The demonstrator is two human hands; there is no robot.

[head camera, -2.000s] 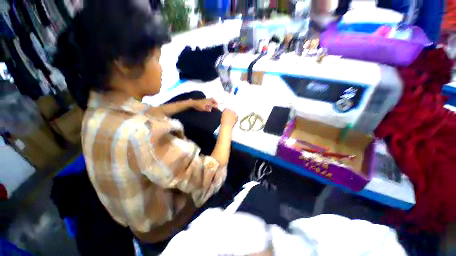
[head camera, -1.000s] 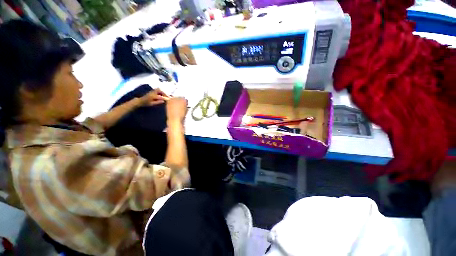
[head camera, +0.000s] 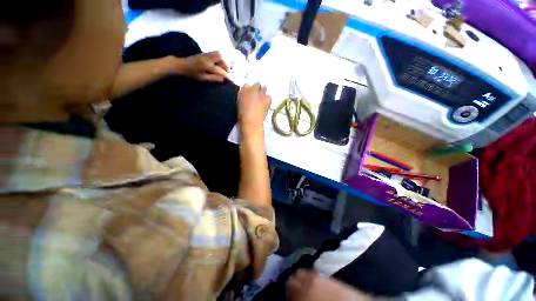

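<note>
My right hand (head camera: pixel 320 288) is blurred at the bottom edge, partly cut off, with a white sleeve to its right. It is beside black cloth (head camera: pixel 382 264) with a white strip; whether it holds the cloth cannot be told. My left hand is not in view. Gold-handled scissors (head camera: pixel 294 116) lie on the white machine table (head camera: pixel 294 150), blades pointing away. A black smartphone (head camera: pixel 336 114) lies to their right. A purple box (head camera: pixel 411 206) holds pens and red and blue sticks.
A person in a plaid shirt (head camera: pixel 147 217) fills the left, both hands at black fabric (head camera: pixel 182 111) near the needle area. The sewing machine (head camera: pixel 370 53) with its dark panel spans the upper right. Red fabric (head camera: pixel 514 182) hangs at the right edge.
The view has moved closer to the scissors and the person, and tilted. My right hand has come into view at the bottom. The black cloth with the white strip now shows beside it.
</note>
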